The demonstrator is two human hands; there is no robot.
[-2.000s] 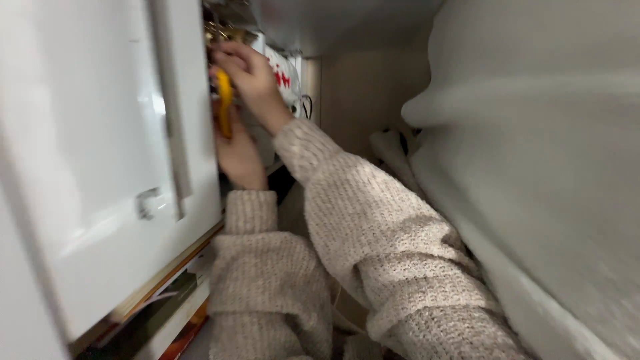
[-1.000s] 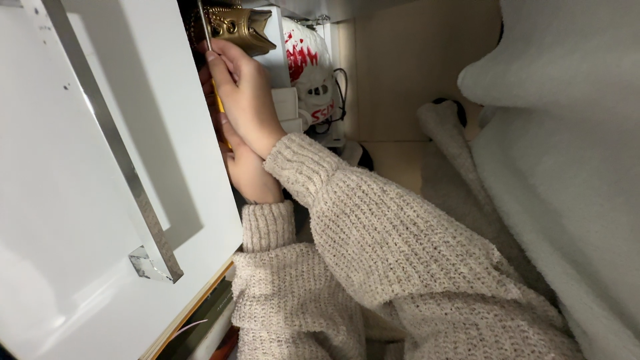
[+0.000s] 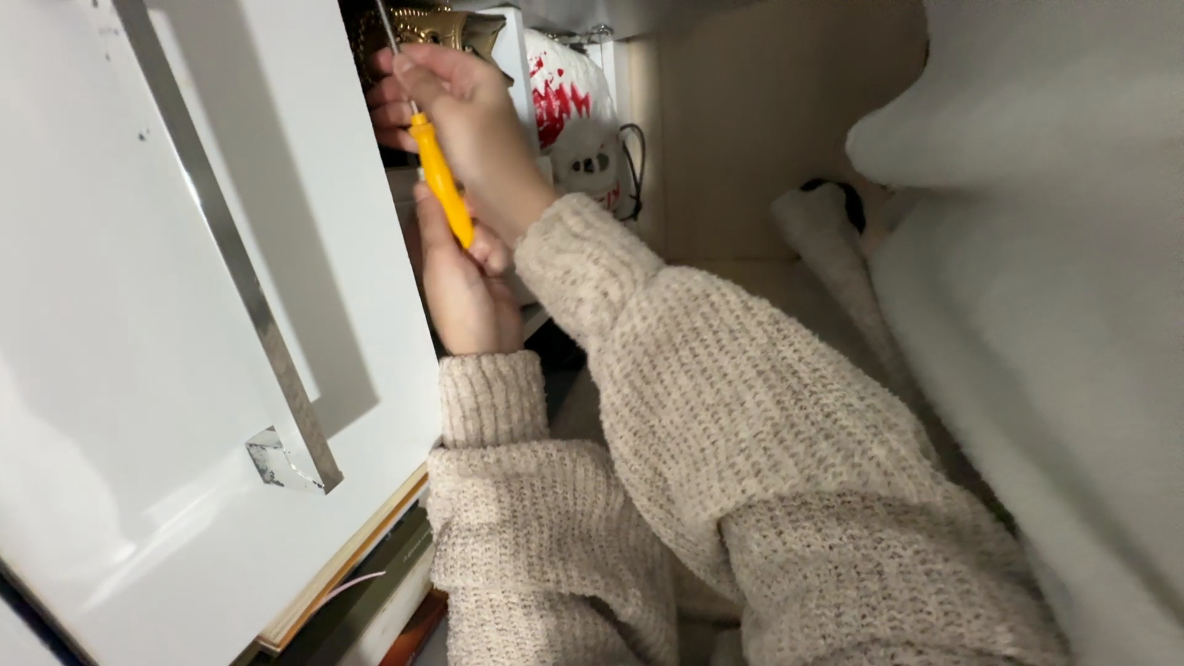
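A screwdriver with a yellow handle (image 3: 442, 185) slants across the gap behind the edge of a glossy white cabinet door or drawer front (image 3: 277, 305). My right hand (image 3: 481, 120) grips its metal shaft between thumb and fingers, and the tip runs out of view at the top. Lower down, my left hand (image 3: 467, 282) is around the handle's lower end, with the palm turned up. Both arms wear knitted beige sleeves. Behind my right hand lies a gold bag with a chain (image 3: 435, 26).
A long metal bar handle (image 3: 227, 240) is on the white front. White bags with red print (image 3: 569, 102) stand in the compartment. Books (image 3: 370, 573) lie under the front's lower edge. Pale grey fabric (image 3: 1045, 231) hangs at right, beside a wooden panel (image 3: 721, 139).
The yellow handle, largely hidden behind my right hand one second ago, now shows nearly whole. My right hand's fingers have shifted on the shaft.
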